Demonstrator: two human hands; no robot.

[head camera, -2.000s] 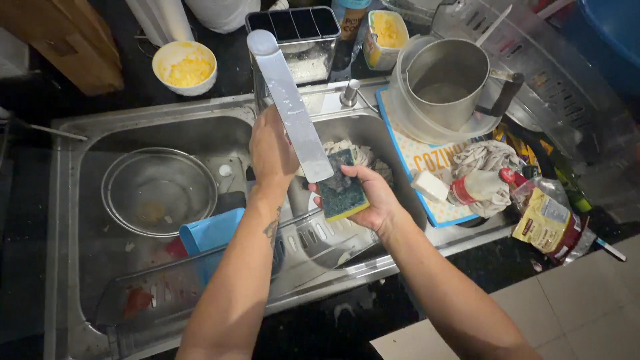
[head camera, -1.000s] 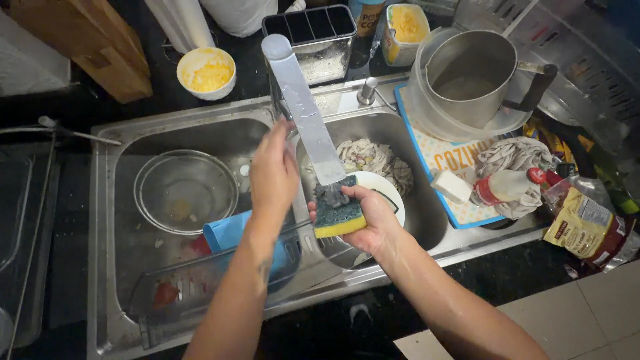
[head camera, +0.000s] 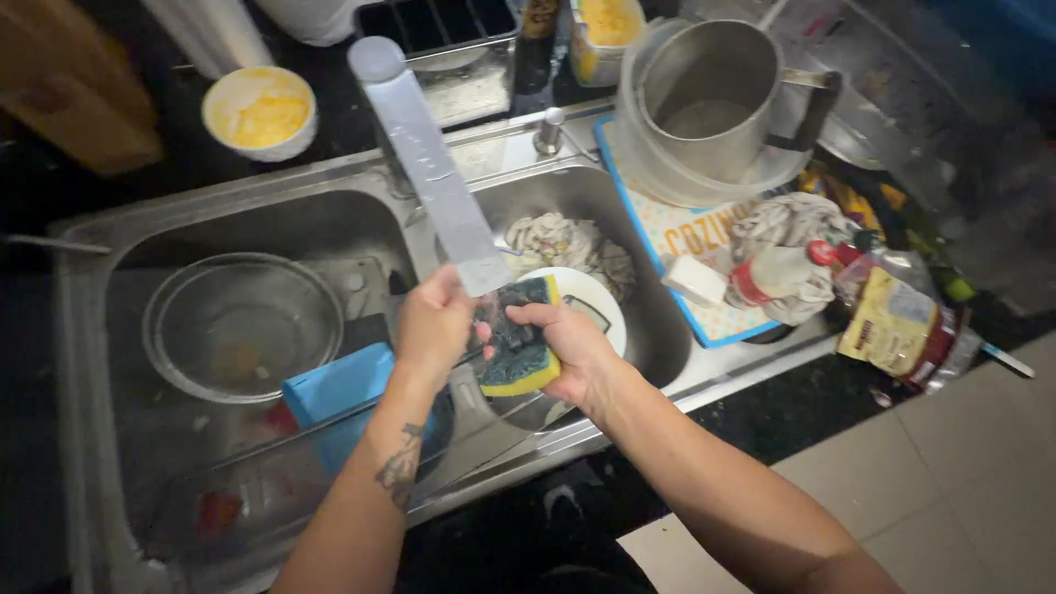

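Observation:
Over the double stainless steel sink [head camera: 561, 437], my right hand [head camera: 582, 346] grips a yellow sponge with a dark green scouring side [head camera: 520, 371], that side up. My left hand [head camera: 433, 326] is just left of the sponge, under the end of the broad metal faucet spout [head camera: 437, 181]. Its fingers are curled, and whether they hold anything is unclear. Below and behind the sponge, a white plate [head camera: 606, 309] lies in the right basin beside a crumpled cloth [head camera: 557, 239]. A clear round bowl [head camera: 243, 330] and a blue item [head camera: 338, 384] are in the left basin.
A clear tray-like piece [head camera: 272, 470] spans the left basin's front. Right of the sink, a metal mug [head camera: 709, 91] stands in a clear plastic tub on a blue-edged board [head camera: 652, 239], near a white block [head camera: 695, 280], a bottle [head camera: 767, 276] and a food packet [head camera: 891, 322]. Behind stands a white bowl [head camera: 260, 115].
My left hand, fingers extended beside the spout one second ago, has come down and curled close to the sponge. My right hand keeps its hold on the sponge.

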